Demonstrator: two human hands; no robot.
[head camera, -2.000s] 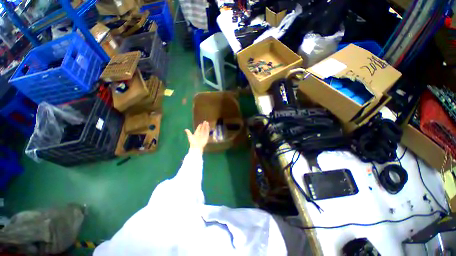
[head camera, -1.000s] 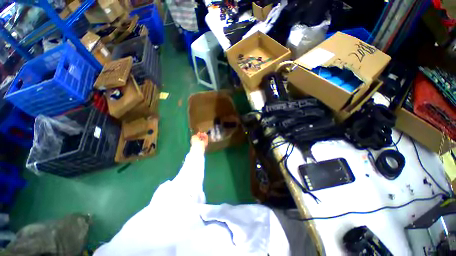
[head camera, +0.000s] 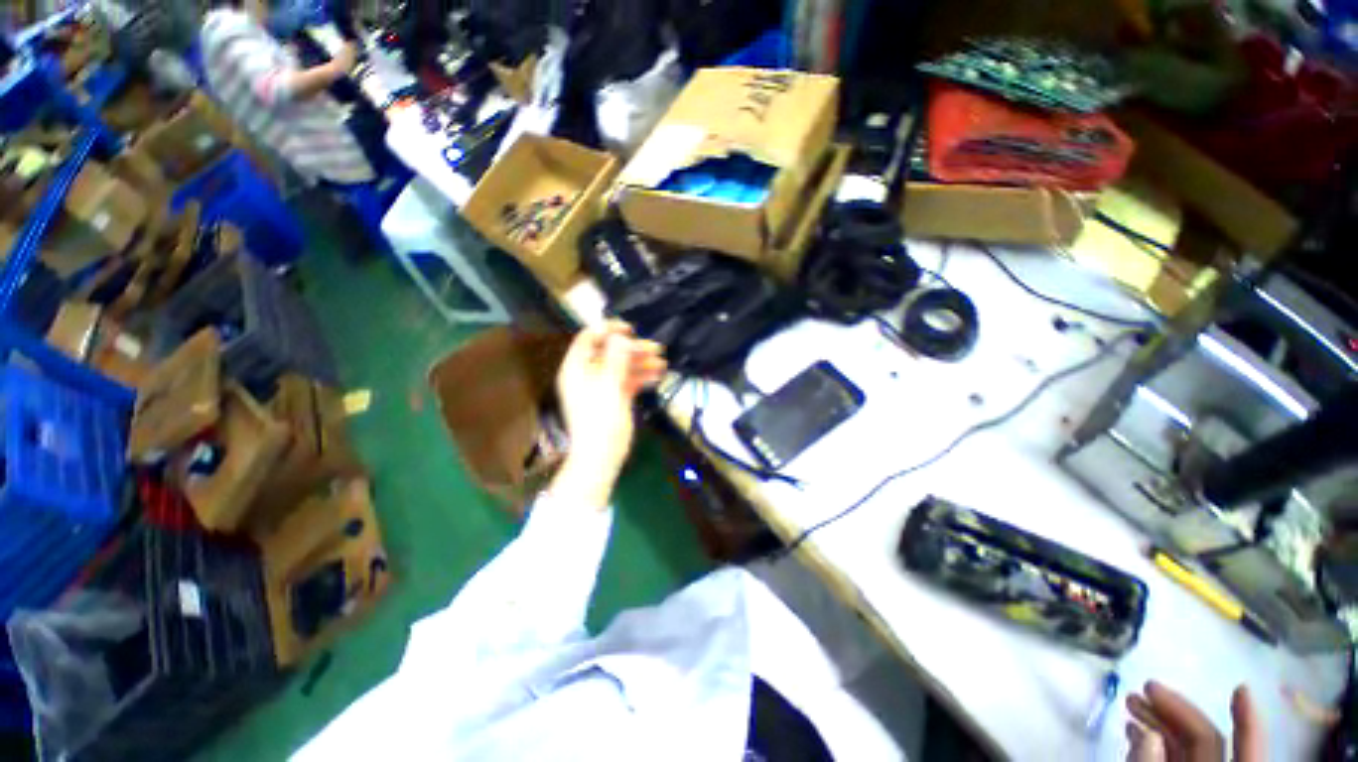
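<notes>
A camouflage portable speaker (head camera: 976, 566) lies on the white-topped bench (head camera: 879, 491), its open side showing electronics. My left hand (head camera: 603, 387) is raised near the bench's left edge, left of the smartphone, with its fingers curled; whether it holds something small cannot be told. My right hand (head camera: 1194, 730) is at the bottom right, below the speaker and not touching it. It is cut off by the picture's edge, its visible fingers are apart and nothing shows in them. A small blue-handled tool (head camera: 1104, 697) lies between the speaker and my right hand.
A smartphone (head camera: 801, 414), black cables (head camera: 708, 310) and a cable coil (head camera: 938, 322) lie on the bench. A yellow stick (head camera: 1209, 591) lies before a metal fixture (head camera: 1177, 432). Cardboard boxes (head camera: 737, 127) stand behind; a floor carton (head camera: 484, 410) is left. A person (head camera: 283, 97) is at far left.
The view has turned right, bringing the whole speaker and my right hand into view. My left hand has moved from the floor carton up to the bench edge.
</notes>
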